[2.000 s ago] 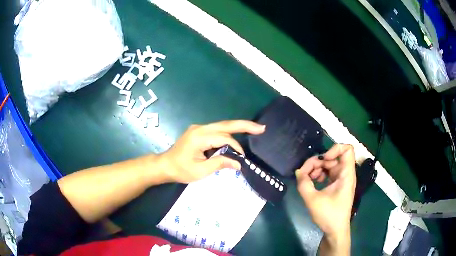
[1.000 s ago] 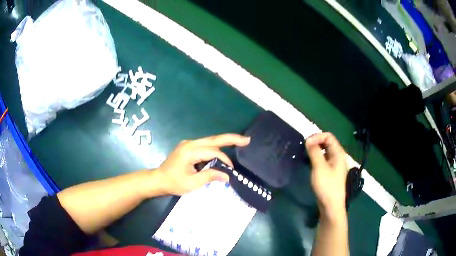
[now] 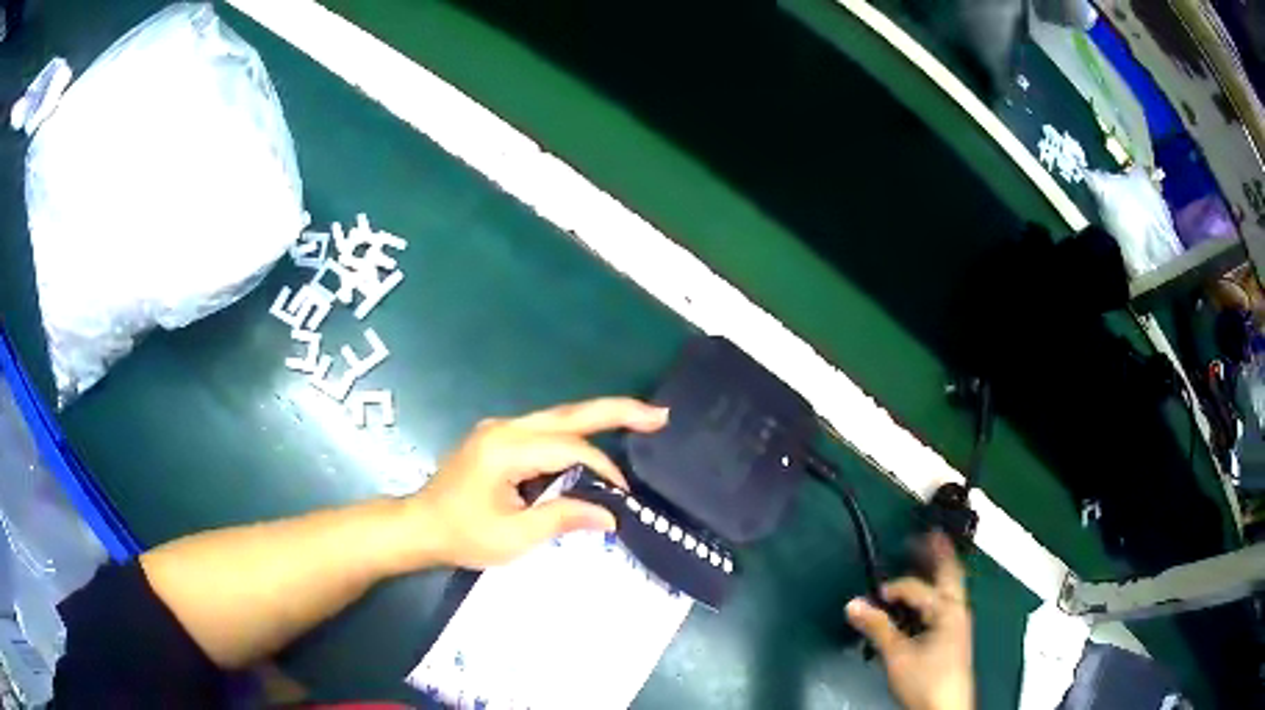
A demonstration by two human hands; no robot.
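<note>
The black plastic housing (image 3: 724, 441) lies flat on the dark-green worktop. One bright dot shows near its right corner. My left hand (image 3: 520, 479) pinches the folded black pad sheet (image 3: 669, 540) with its row of white circles; its index fingertip touches the housing's left edge. The white release liner (image 3: 555, 624) with blue print hangs below that hand. My right hand (image 3: 927, 631), slightly blurred, has thumb and fingers around a dark part of the power cord (image 3: 857, 520), right of the housing. What exactly lies between those fingers is hard to see.
A pile of white plug pin protectors (image 3: 340, 312) and a large filled clear bag (image 3: 167, 194) are at the left, above a blue bin rim (image 3: 63, 444). A white edge rail (image 3: 611, 250) separates the green conveyor belt, where black units (image 3: 1040, 305) sit.
My right hand has moved from the housing's right corner down to the cord and closed on it. My left hand still holds the sheet. The view has shifted, so the bench items appear further left.
</note>
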